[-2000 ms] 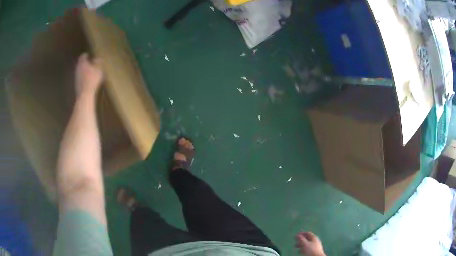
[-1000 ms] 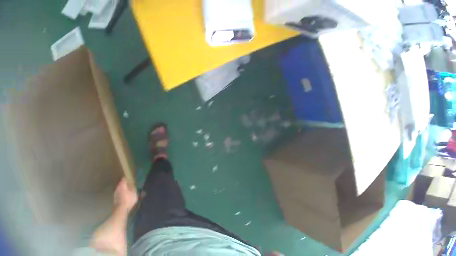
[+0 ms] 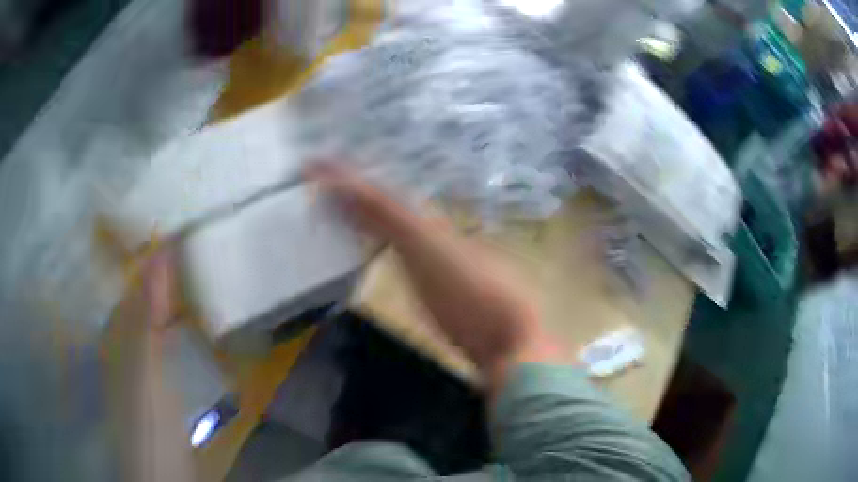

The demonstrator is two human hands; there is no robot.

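Observation:
The view is blurred. A white product box (image 3: 273,259) is between my two hands at the yellow table (image 3: 246,83). My left hand (image 3: 158,287) is at its left end. My right hand (image 3: 362,198) reaches across to its far right end, with the fingertips smeared by motion. A second white box (image 3: 221,169) lies directly behind it; a dark line parts the two. The small lit display of the scale (image 3: 207,424) shows near the lower left; the rest of the scale cannot be made out.
A large heap of small clear or white packets (image 3: 470,113) lies beyond my right arm. The tan board (image 3: 536,254) holds a cable bundle (image 3: 623,256) and a single white packet (image 3: 611,351). White flat cartons (image 3: 668,160) lie at the right. A brown carton (image 3: 694,414) is below the board.
The view has turned from the floor to the table. My left hand has let go of the large brown carton, which is out of view. Both hands are now at a white box.

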